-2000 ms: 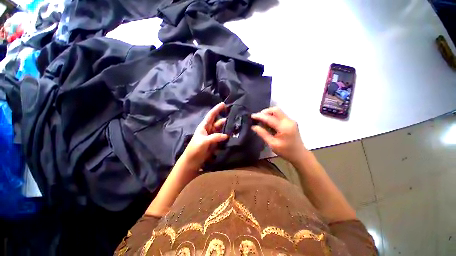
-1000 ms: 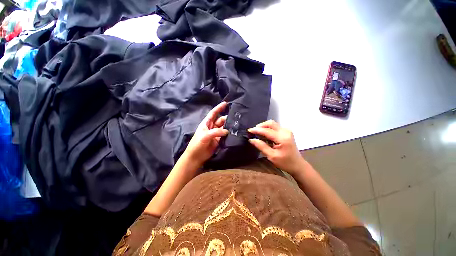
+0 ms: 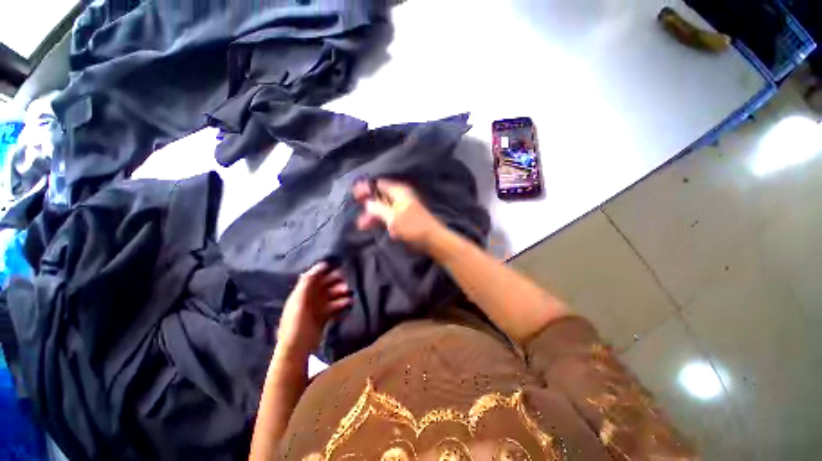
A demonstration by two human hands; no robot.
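A dark grey jacket (image 3: 297, 216) lies spread and rumpled in front of me, with a smoother panel facing up in its middle. My left hand (image 3: 315, 302) is at its near part, fingers curled against the dark cloth; whether they pinch it is unclear. My right hand (image 3: 392, 212) is blurred over the right part of the jacket, fingers partly spread. A small dark spot shows at its fingertips; I cannot tell if it is a tool or cloth.
More dark garments (image 3: 153, 67) are heaped at the top left. A lit smartphone (image 3: 516, 158) lies right of the jacket on the white table (image 3: 595, 99). A brownish banana (image 3: 692, 31) lies at the far right, near a blue-edged crate (image 3: 793, 45). Blue plastic (image 3: 20, 405) shows at the left edge.
The view has turned to the right. My hands have left the buttoned piece they pinched and moved apart. The jacket's right part is shifted and folded differently, with a broad smooth panel now showing.
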